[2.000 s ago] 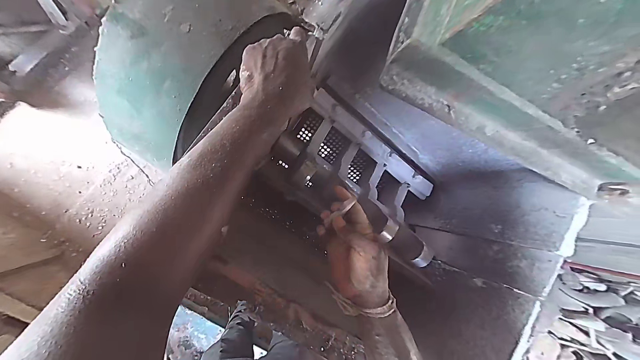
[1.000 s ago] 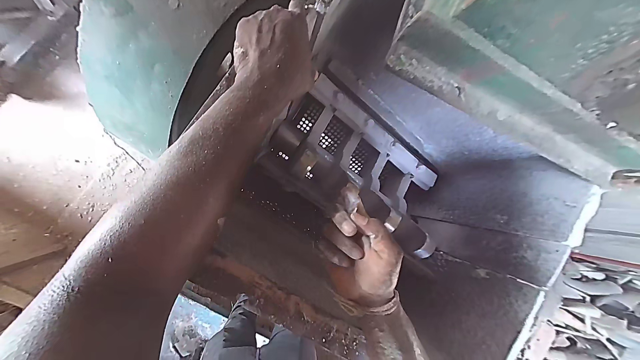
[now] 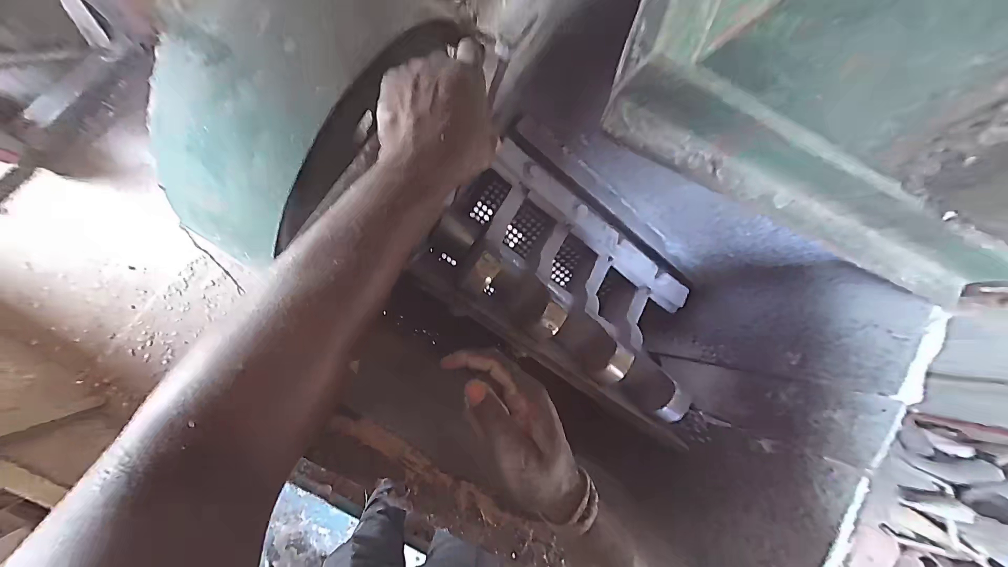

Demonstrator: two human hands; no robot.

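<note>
My left hand is closed in a fist at a machine part beside the dark wheel-like opening of the green, curved housing; its fingertips and what they grip are largely hidden. Below the machine's cylindrical shaft, my right hand is open with bent fingers, apart from the shaft and holding nothing visible; bracelets circle its wrist. The shaft carries shiny metal bands. Along its upper side lie a toothed metal bar and perforated metal screens.
A dusty green metal frame rises at the upper right. Sloping metal sheets flank the shaft, and many flat, pale pieces lie at the lower right. The wearer's trouser legs show at the bottom.
My right hand has come away from the banded shaft and moved down and left, its fingers opening. My left hand stays beside the curved housing.
</note>
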